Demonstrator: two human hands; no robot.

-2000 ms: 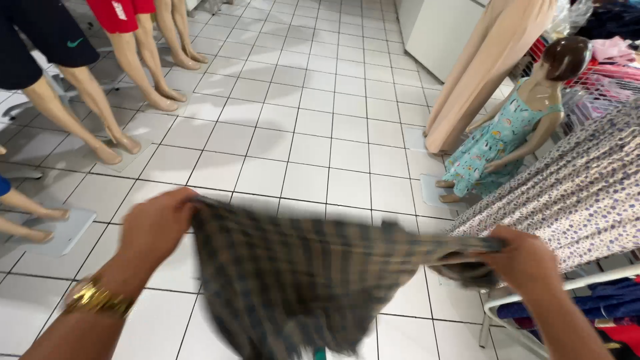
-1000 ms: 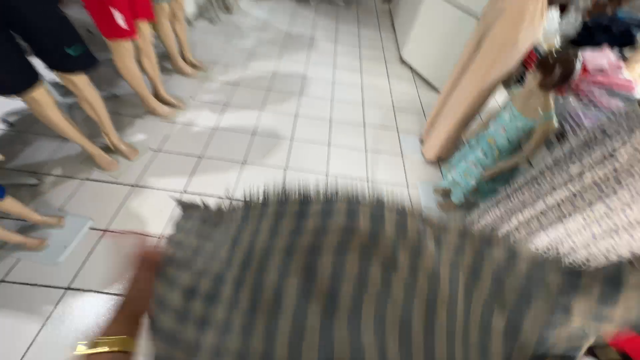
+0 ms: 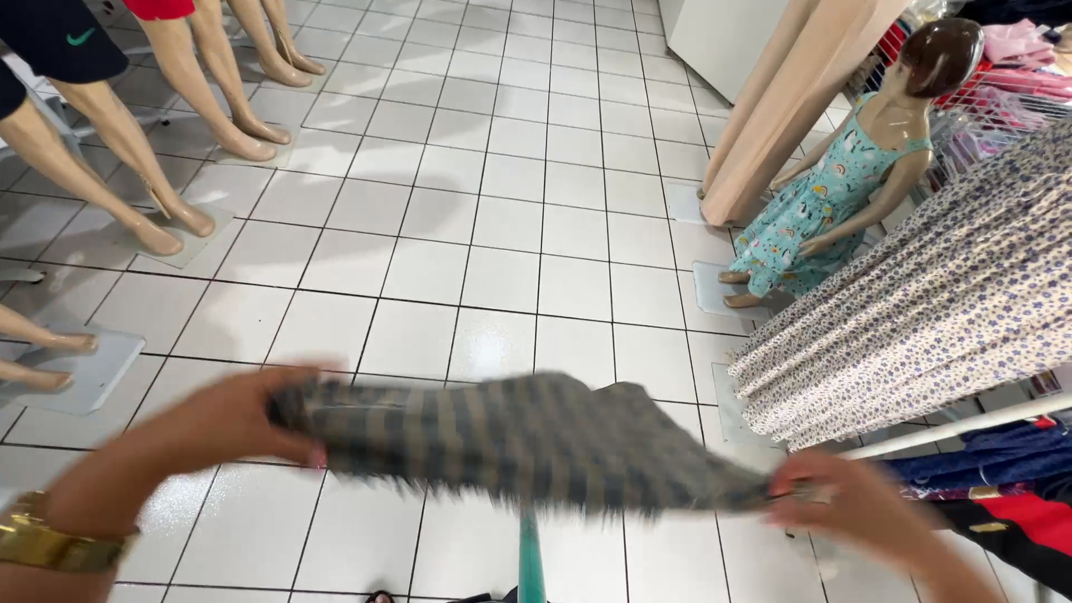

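A dark, striped, fringed cloth [image 3: 528,444] is stretched between my two hands above the tiled floor, blurred by motion. My left hand [image 3: 251,419], with a gold watch or bracelet [image 3: 63,540] on the wrist, grips its left end. The cloth's right corner is pinched in my right hand [image 3: 829,494]. Below the cloth, a green pole [image 3: 531,557] shows at the bottom middle; its upper part is hidden behind the fabric.
Mannequin legs [image 3: 117,176] in shorts stand along the left on base plates [image 3: 92,377]. At right are a child mannequin in a turquoise dress [image 3: 825,184], a hanging floral fabric [image 3: 938,310], a white rail [image 3: 946,431] and dark garments [image 3: 980,456]. A white cabinet [image 3: 729,42] stands behind.
The cloth hung down from both hands at first, then billowed up broad across the lower view. Now it is a narrower band between my hands, and the green pole shows beneath it.
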